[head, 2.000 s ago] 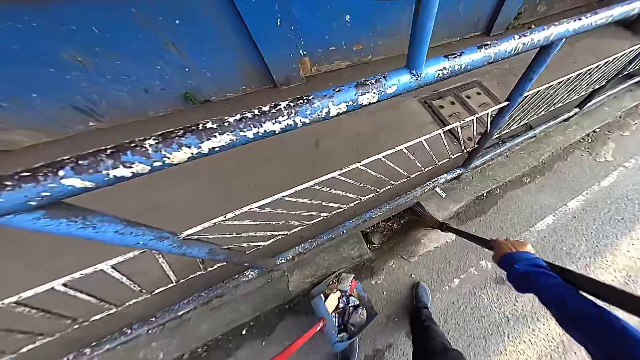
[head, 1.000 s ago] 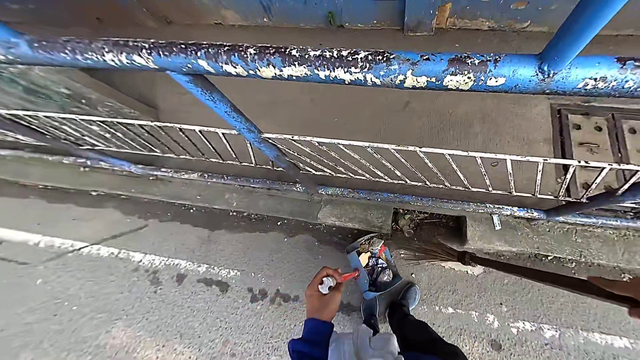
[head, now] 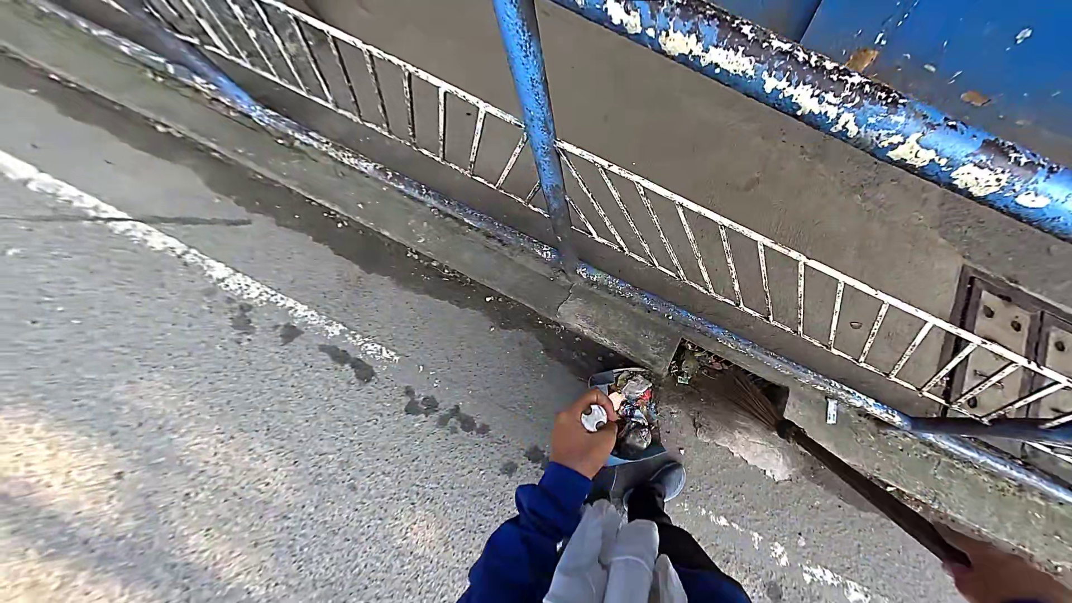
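My left hand point(head: 582, 435) is closed around the handle of a dustpan point(head: 638, 454), whose white-capped end point(head: 594, 417) shows in the fist. The blue-grey pan, filled with mixed litter point(head: 634, 410), stands on the road against the curb. At the lower right edge, my right hand point(head: 1001, 565) grips the long dark handle point(head: 879, 494) of a stick broom. The broom's bristles point(head: 758, 402) reach into a drain opening point(head: 699, 368) in the curb, just right of the dustpan, where leaves and debris lie.
A concrete curb point(head: 502, 276) runs diagonally, with a low white metal railing point(head: 720, 260) behind it. A thick blue pipe rail point(head: 837, 92) with peeling paint and its blue post point(head: 536, 117) stand over it. My shoe point(head: 668, 479) is beside the dustpan.
The broom's bristles, outside the drain opening one second ago, are now inside it. The dustpan remains beside the curb in my left hand. The view has swung and tilted.
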